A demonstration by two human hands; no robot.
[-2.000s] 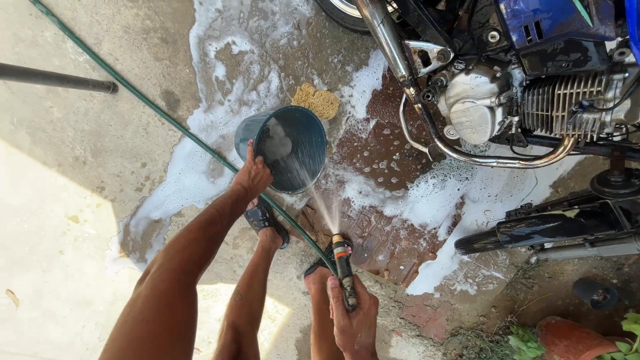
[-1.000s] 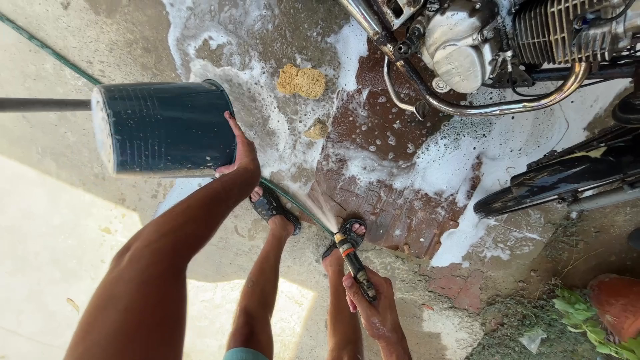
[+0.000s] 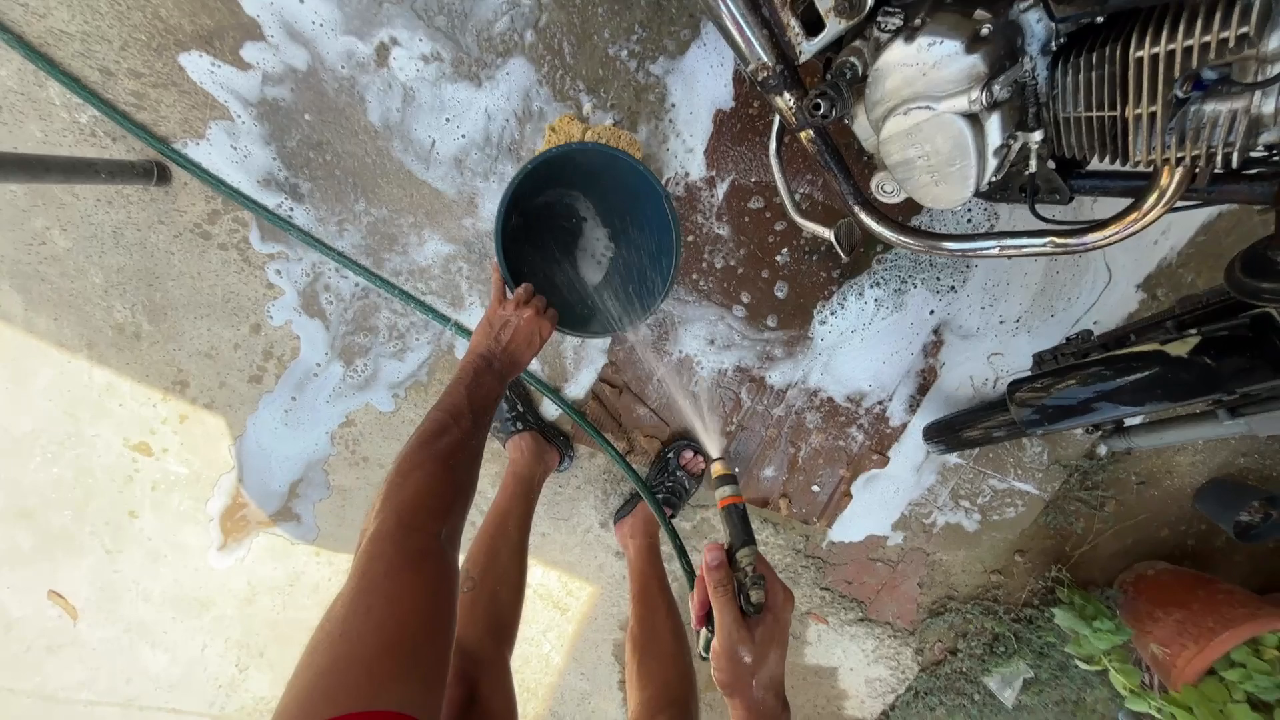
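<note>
My left hand [image 3: 513, 325] grips the near rim of a dark blue plastic bucket [image 3: 518, 215], whose open mouth faces me with a little foam inside. In my right hand [image 3: 742, 620] is a hose spray nozzle [image 3: 735, 525] with an orange ring; its water jet sprays up and left into the bucket. A green garden hose [image 3: 330, 250] runs from the upper left, below the bucket, down to the nozzle. Behind the bucket, a yellow sponge [image 3: 590, 133] lies partly hidden on the wet ground.
A motorcycle engine [image 3: 930, 120] with its exhaust pipe [image 3: 1010, 240] fills the upper right, and a front wheel [image 3: 975, 425] is below it. White foam [image 3: 290, 430] spreads over the concrete. A clay pot [image 3: 1190, 620] with plants stands lower right, and a dark pole [image 3: 85, 168] enters at left.
The bucket was on its side at the left one second ago, held by my left hand; now it is further right, mouth towards me. The water jet now reaches into it.
</note>
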